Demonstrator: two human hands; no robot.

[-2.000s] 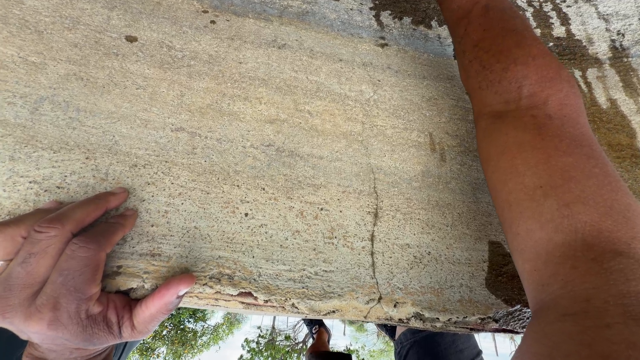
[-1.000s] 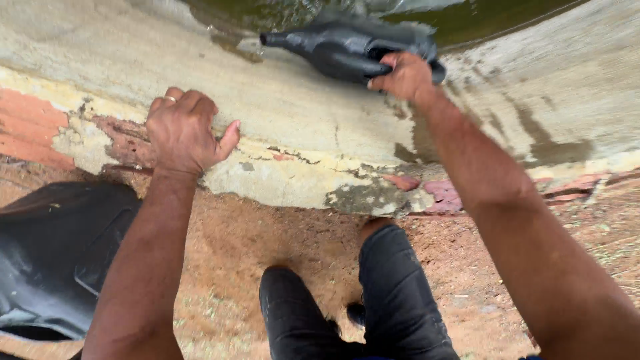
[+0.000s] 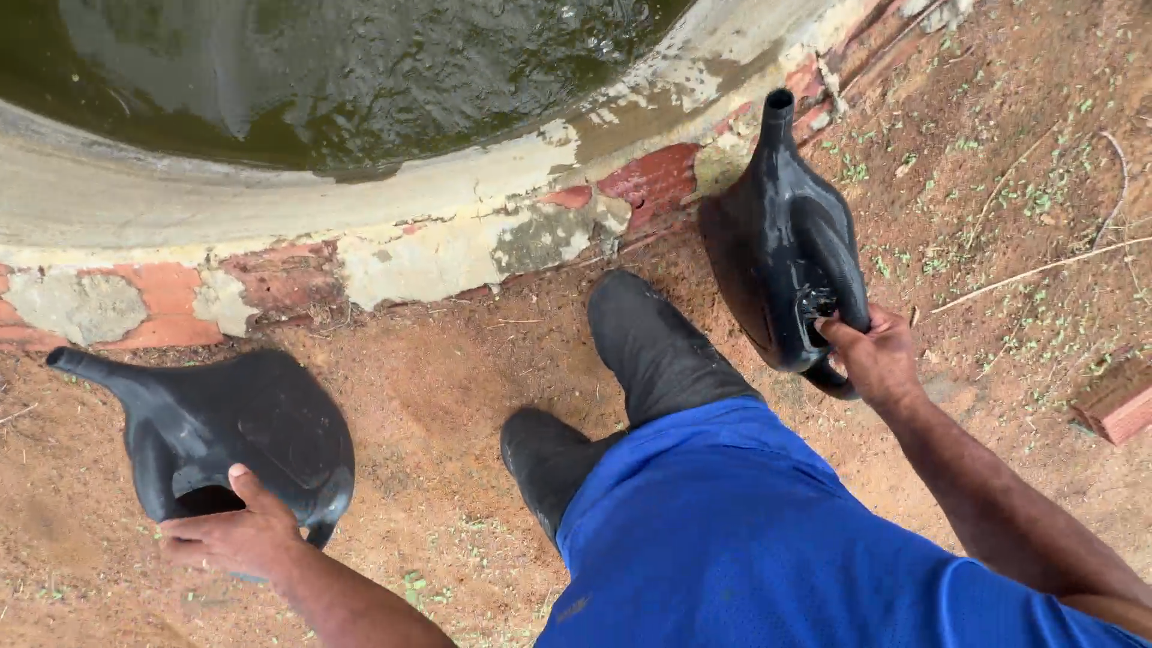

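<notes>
On the right, my right hand [image 3: 877, 355] grips the handle of a wet black plastic watering can [image 3: 778, 243], its spout pointing up the view beside the tank wall. A second black plastic watering can [image 3: 261, 414] is at the left, spout toward the upper left. My left hand [image 3: 238, 535] lies over its rear part by the filling opening, with the thumb on the rim; the fingers are partly hidden, and whether they close around the handle is not clear.
A round masonry tank wall [image 3: 432, 256] with flaking plaster and exposed red brick curves across the top, holding greenish water [image 3: 360, 81]. My dark boots stand on reddish soil [image 3: 432, 387]. A brick [image 3: 1116, 400] lies at the right edge, near thin dry twigs [image 3: 1044, 270].
My right hand has brought its watering can from over the water to outside the wall. My left hand has left the wall's top and is now at the other can. The view has shifted.
</notes>
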